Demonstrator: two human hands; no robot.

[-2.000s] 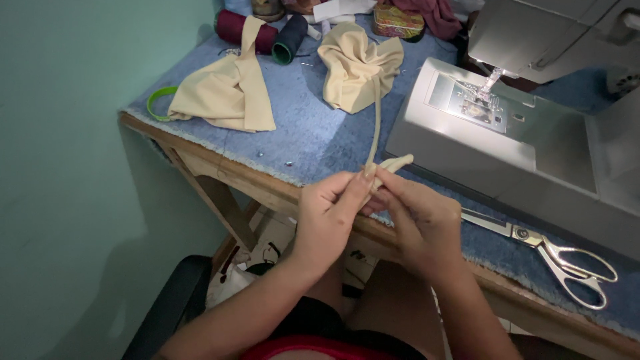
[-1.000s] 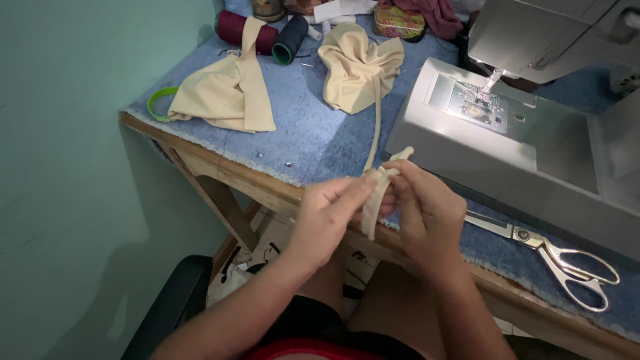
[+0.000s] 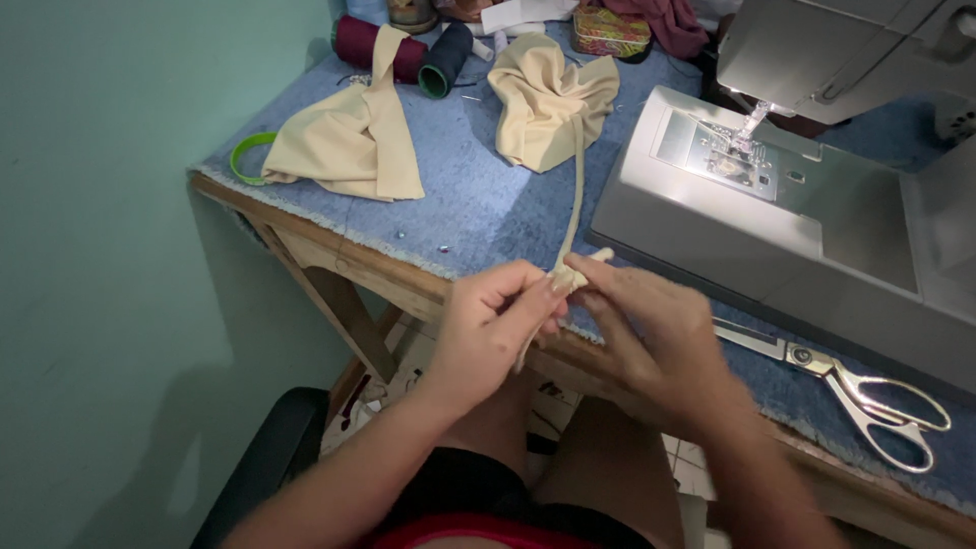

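Just over the table's front edge, my left hand point(image 3: 496, 328) pinches a bunched part of a cream fabric strip point(image 3: 577, 191). My right hand point(image 3: 648, 328) meets it there, thumb and fingers on the same bunch; how firmly they close on it is partly hidden. One short end pokes out above my right fingers, another hangs below my left. The strip runs up to a gathered cream fabric piece point(image 3: 545, 107) on the table. Further left lies a folded cream fabric piece point(image 3: 343, 145) beside a green ring point(image 3: 242, 160).
A sewing machine point(image 3: 762, 221) stands at the right, with metal fabric scissors point(image 3: 862, 381) along its front. Maroon point(image 3: 358, 47) and dark point(image 3: 446, 61) thread cones and a patterned tin point(image 3: 610, 32) sit at the back. The blue cloth-covered table point(image 3: 457, 206) has a wooden edge; a wall rises at left.
The strip end that hung plainly below my fingers a second ago is now mostly behind my left hand. My fingers have shifted around the bunched part. The fabric pieces on the table have not moved.
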